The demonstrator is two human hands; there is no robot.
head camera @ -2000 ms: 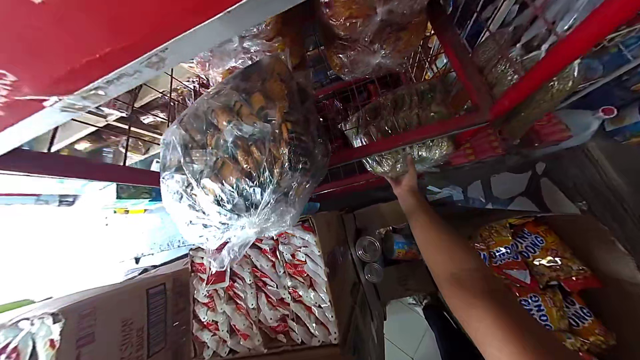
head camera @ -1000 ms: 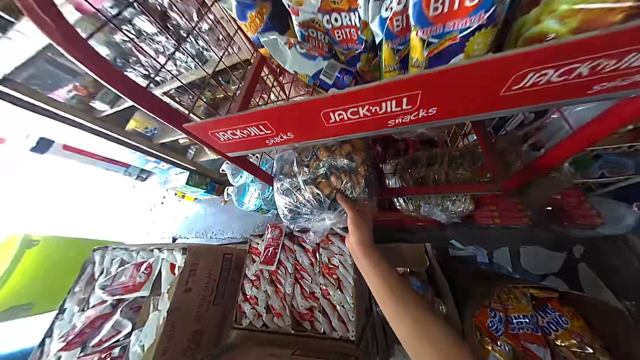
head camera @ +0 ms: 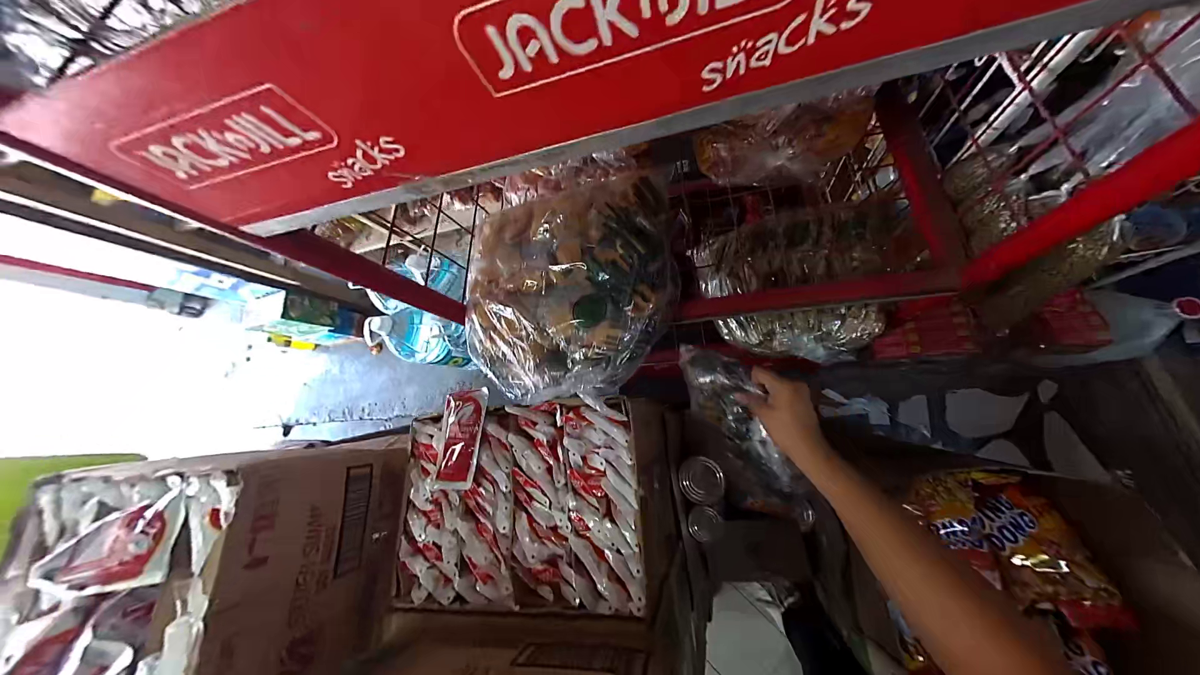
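My right hand (head camera: 780, 405) grips the edge of a clear plastic bag with dark contents (head camera: 736, 422), just below the rack's lower red bar. The bag hangs over a carton that holds tin cans (head camera: 701, 480). Up and to the left, a big clear plastic bag of brown and green packets (head camera: 572, 286) bulges out of the wire rack. Right of it, a clear bag of small packed items (head camera: 806, 277) lies on the same shelf. My left hand is out of view.
The red metal snack rack (head camera: 394, 112) spans the top. Below stand an open carton of red and white sachets (head camera: 525, 506), another such carton (head camera: 122, 562) at left, and a carton of snack packs (head camera: 1022, 544) at right. Water bottles (head camera: 422, 328) stand behind the rack.
My right hand has moved from the large bag on the rack down and to the right, and now grips a smaller clear bag. The view has shifted closer to the rack.
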